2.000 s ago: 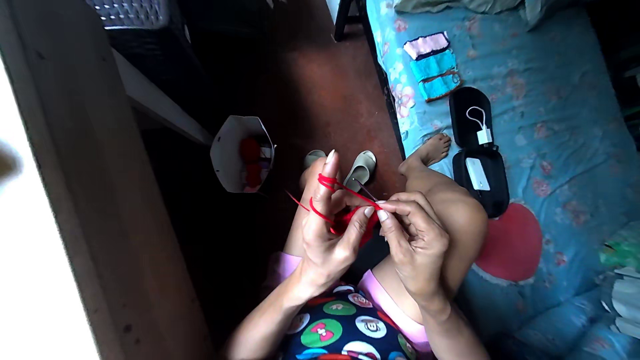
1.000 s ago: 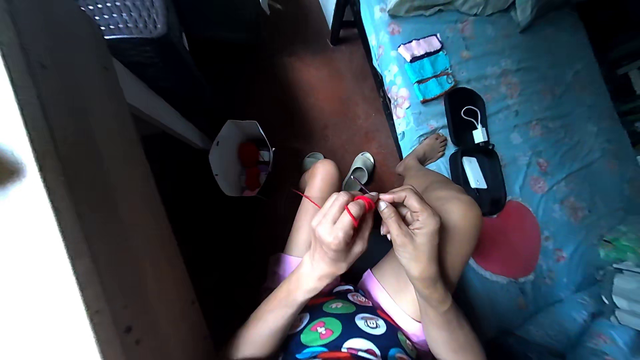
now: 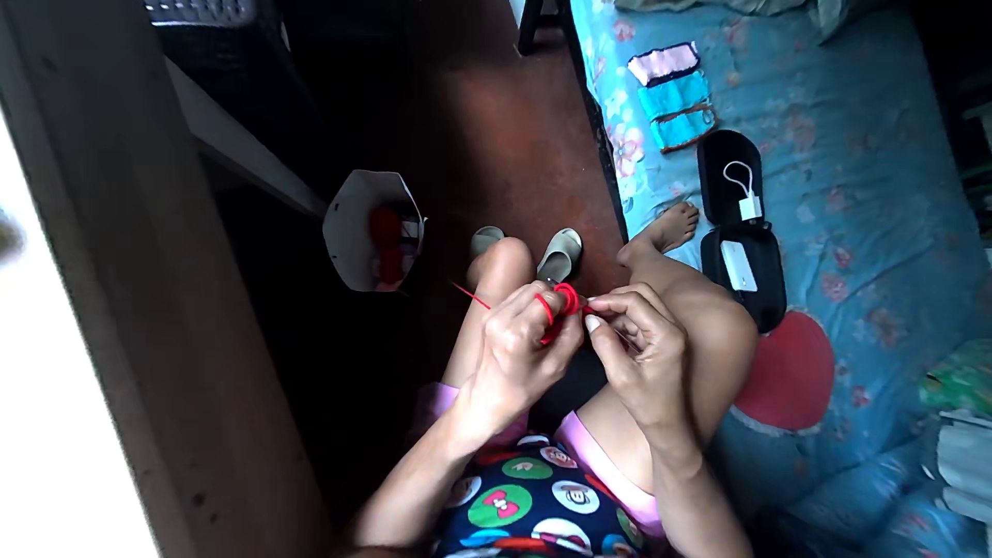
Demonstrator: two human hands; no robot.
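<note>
Red yarn (image 3: 568,297) is looped around the index finger of my left hand (image 3: 518,341), whose fingers are curled on a small piece of red yarn work. My right hand (image 3: 642,345) meets it from the right, thumb and fingertips pinched at the red work; a thin tool, perhaps a crochet hook, is mostly hidden between the hands. From my left hand a red strand (image 3: 471,296) runs up and left toward the white bag (image 3: 349,232), where red yarn balls (image 3: 386,232) lie.
On the bed's blue floral sheet (image 3: 814,194) lie pink and turquoise fabric or knitted pieces (image 3: 676,99) and an open black case (image 3: 730,174) with white devices. Slippers (image 3: 561,254) stand on the red floor. A wooden edge (image 3: 155,310) runs along the left.
My left index finger, raised with yarn around it two seconds ago, is now bent down over the work. My hands have stayed close together, both still at the red yarn.
</note>
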